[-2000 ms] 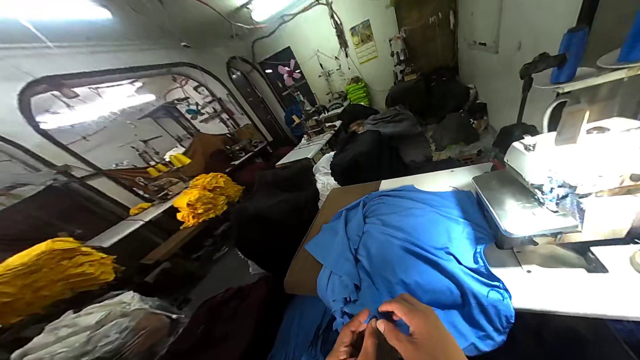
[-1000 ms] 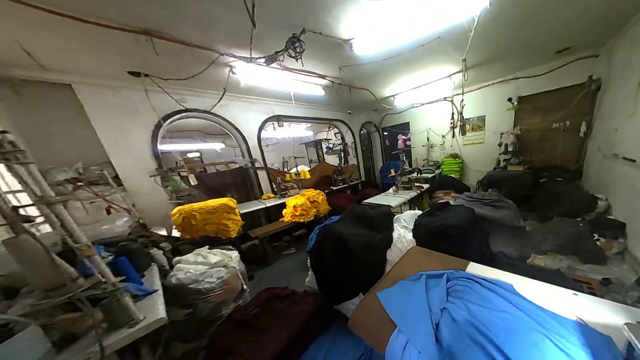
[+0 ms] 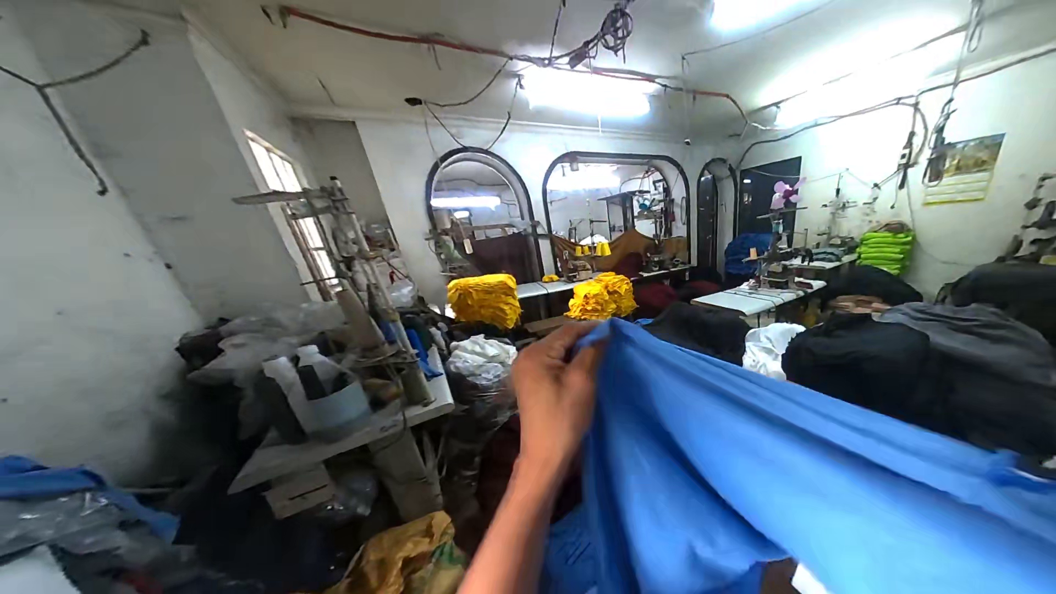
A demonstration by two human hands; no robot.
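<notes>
My left hand (image 3: pixel 557 388) is raised near the middle of the head view, its fingers pinching a corner of a blue cloth (image 3: pixel 709 445). From that grip the cloth stretches toward the right edge and hangs in folds below. My right hand cannot be seen; the far right part of the cloth runs out of the frame. More blue fabric lies low, just right of my left forearm.
To the left, a white table (image 3: pixel 437 396) bears a thread stand and a cut plastic container (image 3: pixel 334 404). Yellow fabric stacks (image 3: pixel 483 301) stand behind my hand. Dark cloth heaps (image 3: pixel 858 355) lie at the right, a brown sack (image 3: pixel 404 557) below.
The blue cloth lay on the sewing table two seconds ago, with both hands at its near edge. Now its corner is lifted in my left hand. The view has swung left.
</notes>
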